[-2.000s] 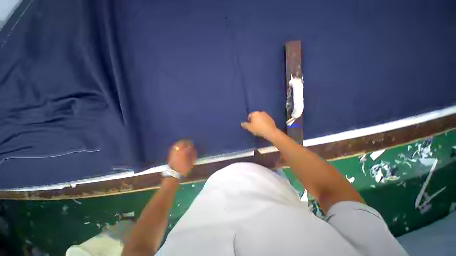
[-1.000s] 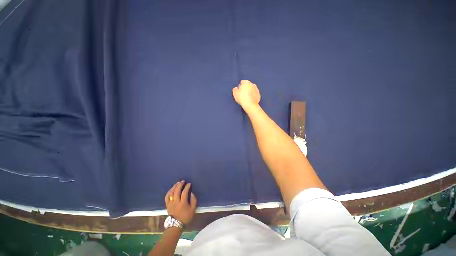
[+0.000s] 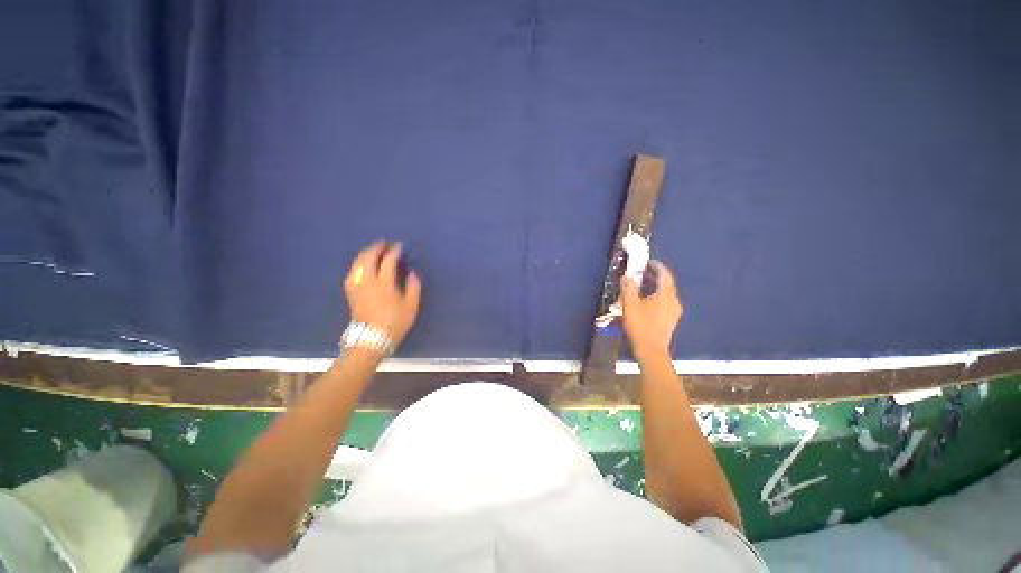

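The navy fabric (image 3: 448, 134) covers the table, flat in the middle and right, with a thin crease line running up from the near edge. The dark brown weight bar (image 3: 639, 202) lies tilted on it, its near end over the table edge. My right hand (image 3: 652, 308) is at the white wrap in the middle of the bar, with its thumb and fingers around the wrap. My left hand (image 3: 382, 293) rests over the fabric left of the bar, fingers apart and empty, with a white band at the wrist.
Loose folds of navy fabric (image 3: 67, 146) bunch at the left. The brown table edge (image 3: 258, 386) runs across in front of me, with a white strip above it. An off-white bin (image 3: 101, 504) stands at lower left on the green floor (image 3: 605, 431), which has white scraps.
My right hand has come back from the crease to the weight bar, which now lies tilted. My left hand has moved from the near edge further onto the fabric.
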